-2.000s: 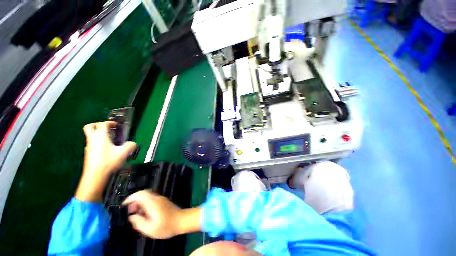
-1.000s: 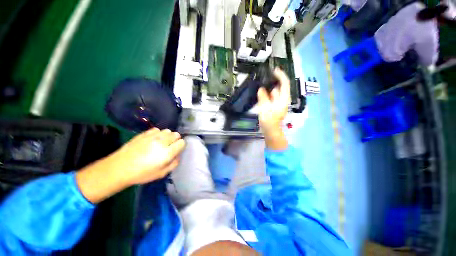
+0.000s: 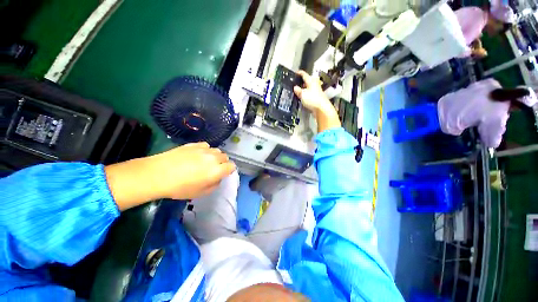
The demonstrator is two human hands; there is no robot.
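A black phone unit (image 3: pixel 284 99) with white print lies in the left fixture of the white machine (image 3: pixel 251 143). My right hand (image 3: pixel 314 99) is at its upper right edge, with fingertips on or close to it; whether they grip it is unclear. My left hand (image 3: pixel 197 171) is loosely curled in front of the fan, fingertips folded under, and I see nothing in it. Another phone unit (image 3: pixel 42 128) lies in a pocket of the black foam tray (image 3: pixel 106 133) at the left.
A round black desk fan (image 3: pixel 193 111) stands between the tray and machine. The control screen (image 3: pixel 288 159) is on the front panel. A dark phone-like item (image 3: pixel 17 52) is on the green belt (image 3: pixel 147 50). Blue stools (image 3: pixel 430 191) and people in pink (image 3: pixel 475 109) are at the right.
The view has shifted. My right hand moved from the machine's right side to the left fixture, which now holds a black phone unit. My left hand stays curled near the fan.
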